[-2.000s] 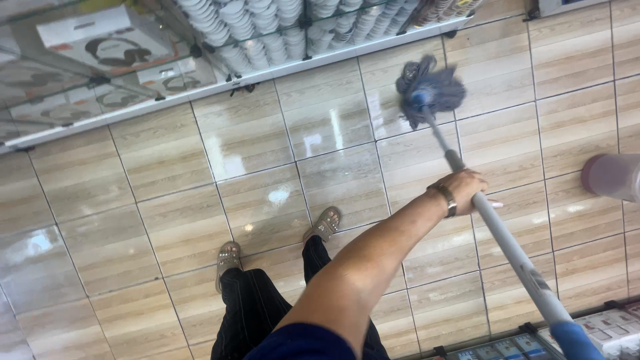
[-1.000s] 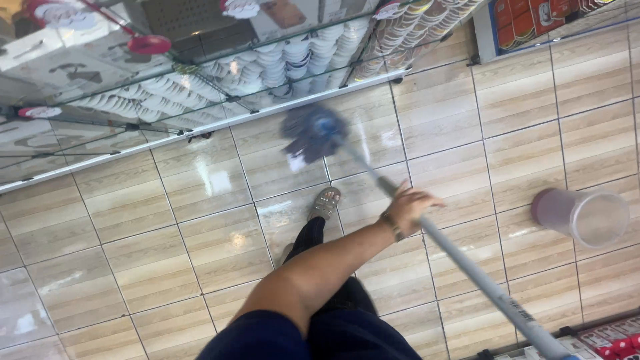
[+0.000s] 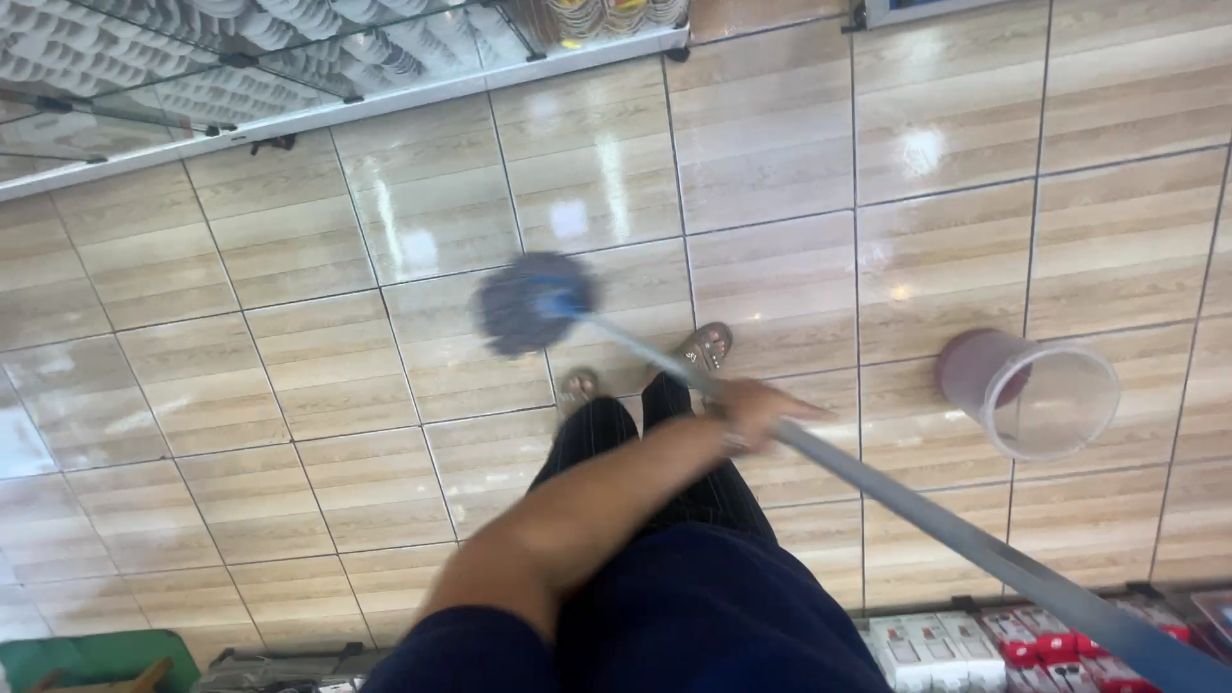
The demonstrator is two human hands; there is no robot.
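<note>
My left hand (image 3: 756,414), blurred, is wrapped around the grey handle (image 3: 924,505) of a mop, partway along it, and a band circles the wrist. From there the handle runs down to the lower right corner and up left to the mop head (image 3: 534,303). That head, dark grey strands around a blue centre, lies on the tiled floor (image 3: 760,279) just beyond my sandalled feet, smeared by motion. My right hand is outside the view.
A translucent bucket (image 3: 996,385) with reddish-purple liquid stands on the floor at the right. Glass shelving (image 3: 414,91) with stacked white goods lines the upper left. Boxed goods (image 3: 934,650) sit along the bottom right, and a green container (image 3: 96,659) is at the bottom left.
The mop head has moved away from beside the shelving's base to the floor nearer my feet. My left hand stays on the handle. The view has shifted.
</note>
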